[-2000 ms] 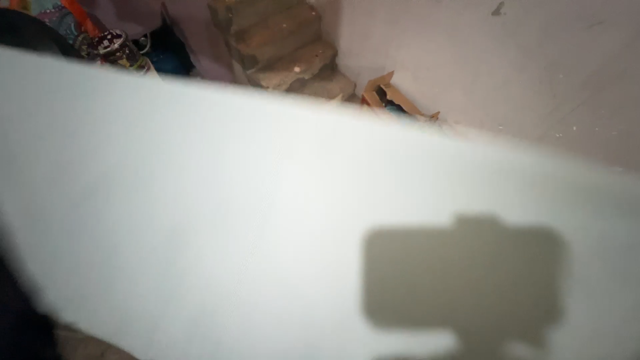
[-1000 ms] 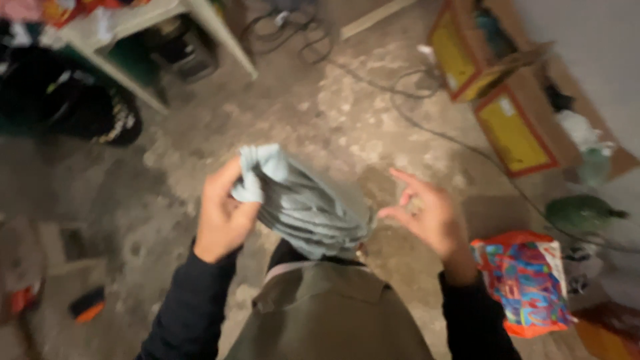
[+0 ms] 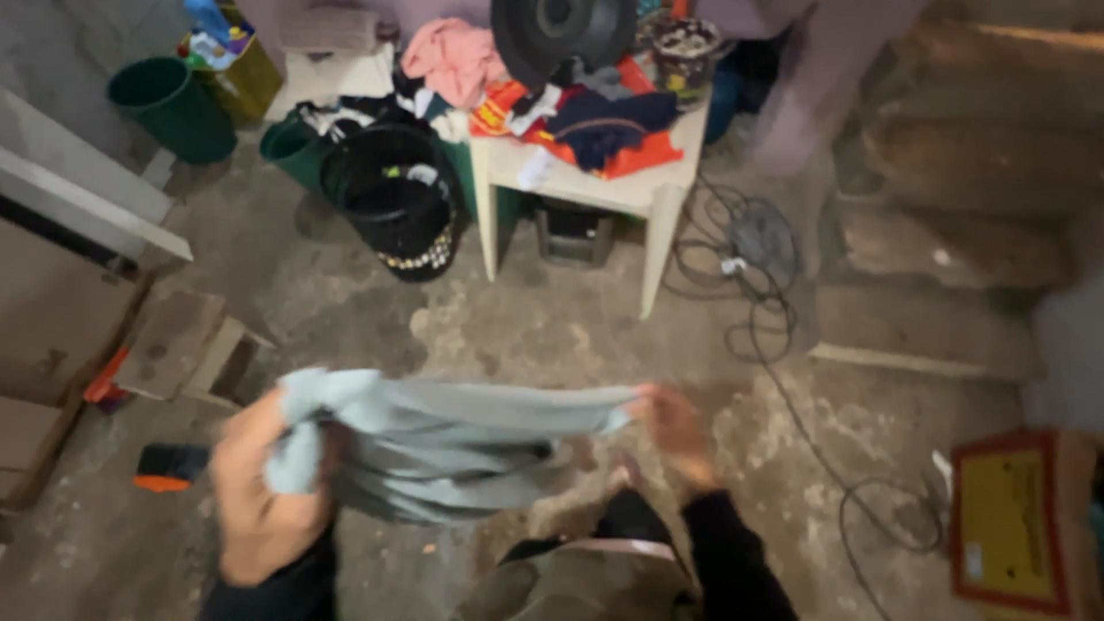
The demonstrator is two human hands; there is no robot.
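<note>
A light grey-blue cloth (image 3: 448,440) stretches between my hands in front of my body, its lower part hanging in loose folds. My left hand (image 3: 267,492) grips the bunched end at the left, where some fabric wraps over the fingers. At the right, the fingertips of my right hand (image 3: 677,427) pinch the upper edge of the cloth. Motion blurs both hands, and the cloth hides part of the left fingers.
Ahead stands a pale plastic table (image 3: 586,185) with piled clothes (image 3: 612,125). Left of it is a black basket (image 3: 392,203). A cable (image 3: 802,431) snakes over the floor near concrete steps (image 3: 931,319) and a yellow-red box (image 3: 1005,522). A wooden stool (image 3: 185,345) stands left.
My right hand, apart from the cloth one second ago, now holds its edge. The bunched cloth is now drawn out sideways. The view has swung towards the table.
</note>
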